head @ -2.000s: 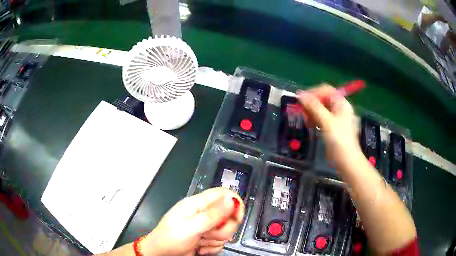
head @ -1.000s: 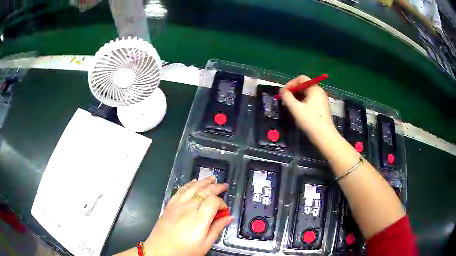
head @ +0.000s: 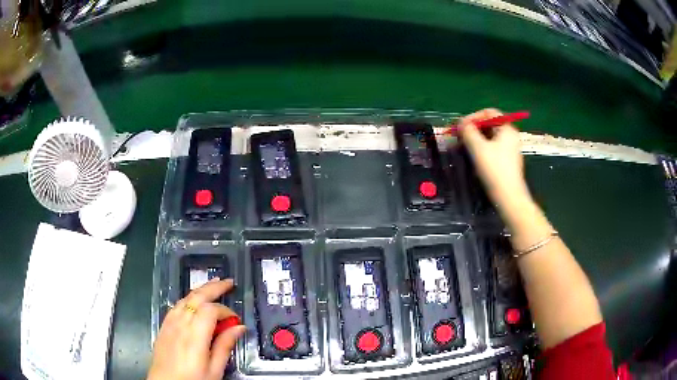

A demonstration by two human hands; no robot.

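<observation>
Black phones lie back side up in the clear blister tray (head: 321,230), each visible one with silvery card slots and most with a red disc. The third back-row pocket shows no phone. My right hand (head: 494,152) holds a slim red pen (head: 512,119) at the back right of the tray, its tip beside the top of a phone (head: 423,159). The pocket under this hand is mostly hidden. My left hand (head: 194,334) is over the front-left phone (head: 204,271) and hides its lower part. A small red thing (head: 229,324) shows between its thumb and fingers.
A white desk fan (head: 67,171) stands at the left, with white paper (head: 70,304) in front of it. A pale strip (head: 594,152) runs behind the dark green bench. The green conveyor belt (head: 297,82) lies beyond. Part of more dark items shows at the bottom edge.
The view has shifted right, so fan, paper and tray appear further left. My right hand with the pen has moved right along the back row. My left hand stays over the front-left phone.
</observation>
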